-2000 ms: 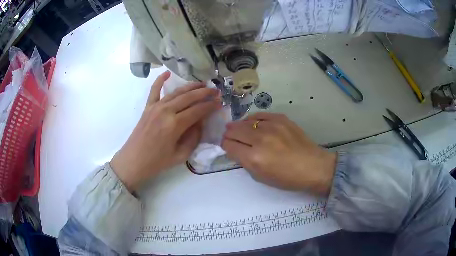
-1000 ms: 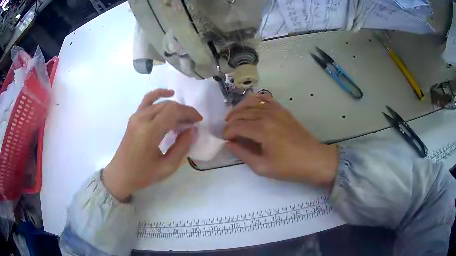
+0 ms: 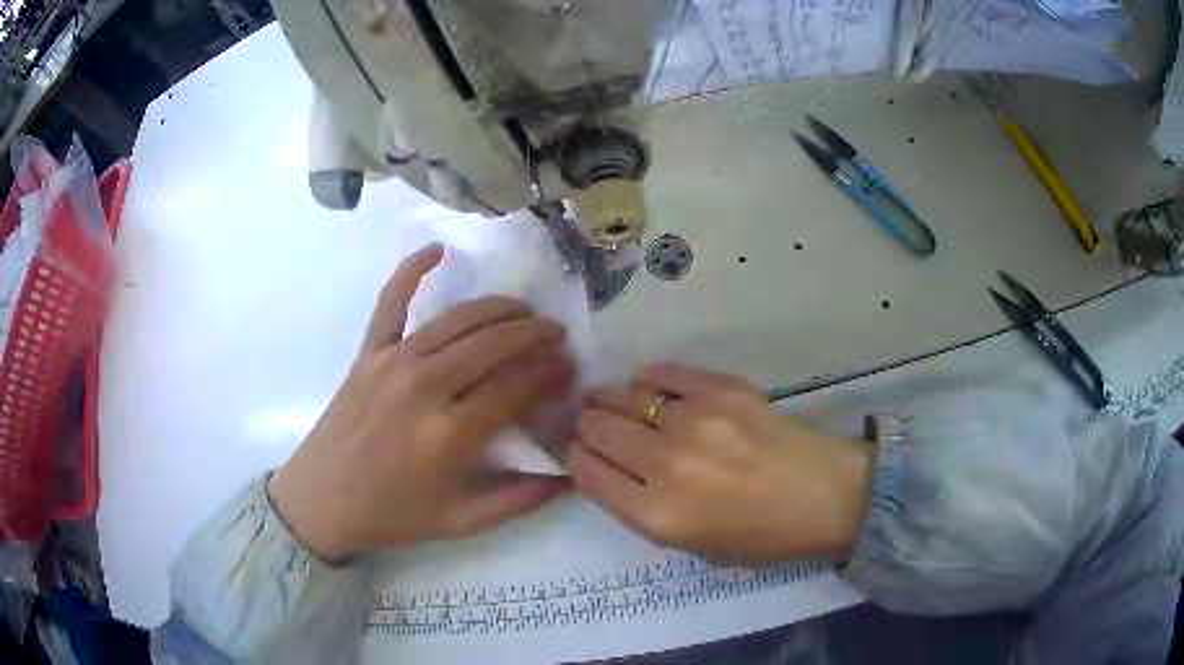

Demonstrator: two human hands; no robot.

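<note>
A small white cloth piece (image 3: 500, 266) lies on the machine bed, its far end at the presser foot (image 3: 566, 240) under the sewing machine head (image 3: 429, 91). My left hand (image 3: 435, 416) lies over the cloth, thumb and fingers on its near part, slightly blurred. My right hand (image 3: 708, 461), with a ring, pinches the near right edge of the cloth with its fingertips beside my left fingers. Part of the cloth is hidden under my left hand.
Blue snips (image 3: 867, 186), a yellow-handled tool (image 3: 1047, 179) and dark snips (image 3: 1052, 340) lie to the right. A metal fitting (image 3: 1153, 239) is at far right. A written-on white bundle (image 3: 805, 42) lies behind the bed. A red basket (image 3: 52, 351) stands at left; a printed ruler (image 3: 610, 595) runs along the front.
Both hands have moved nearer the table's front edge. My left hand has closed in from the left and now covers the cloth beside my right hand. The cloth's near end has come forward.
</note>
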